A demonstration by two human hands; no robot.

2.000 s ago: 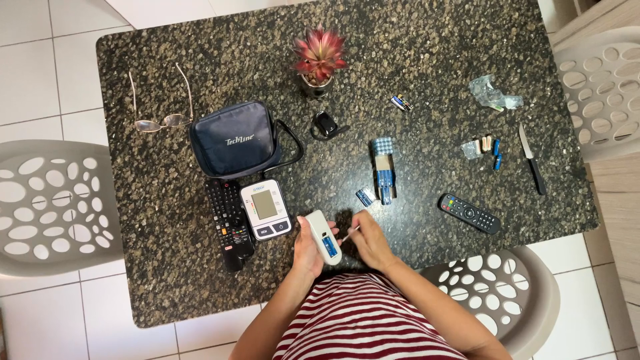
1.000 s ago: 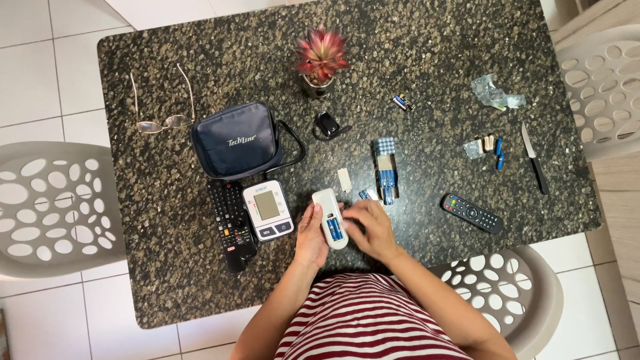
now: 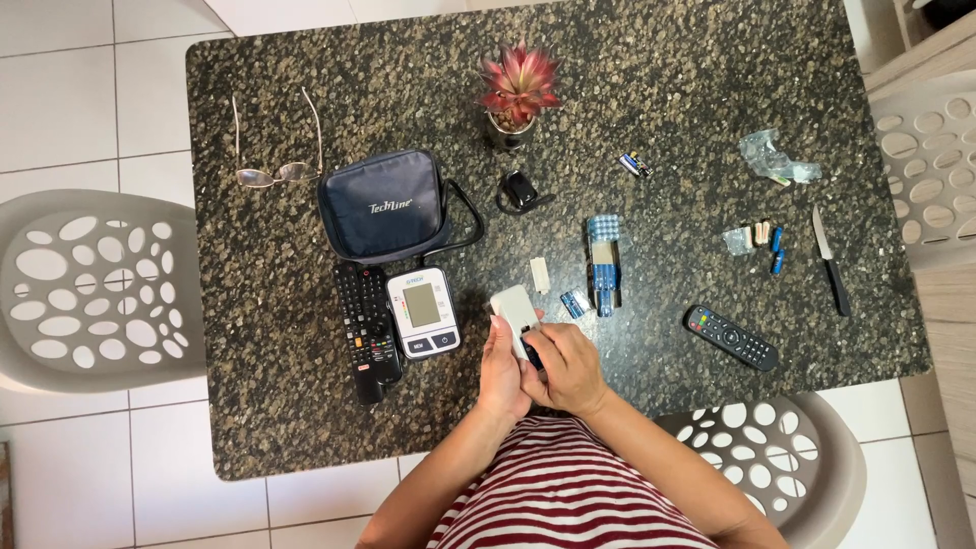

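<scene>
My left hand (image 3: 501, 366) holds a white handheld device (image 3: 517, 309), which looks like a remote control, tilted, with its battery compartment facing up. The fingers of my right hand (image 3: 566, 366) are at the compartment and cover part of it; whether they grip a battery cannot be told. A small white battery cover (image 3: 540, 275) lies on the granite table just beyond the device. Right of the cover are a blue battery blister pack (image 3: 575, 303) and an opened blue-and-white battery package (image 3: 605, 263). A white blood pressure monitor (image 3: 422, 313) lies to the left.
Black remotes (image 3: 369, 328) and a dark blue case (image 3: 385, 204) lie left, eyeglasses (image 3: 279, 174) farther out. A potted red succulent (image 3: 520, 88) and black oximeter-like device (image 3: 521, 190) stand beyond. Right are loose batteries (image 3: 777, 250), plastic wrap (image 3: 776, 158), a knife (image 3: 831, 263) and another remote (image 3: 730, 338).
The white device has tilted in my left hand. My right fingers have moved onto its battery compartment, where blue batteries showed before. The cover came into view on the table between the two earlier frames.
</scene>
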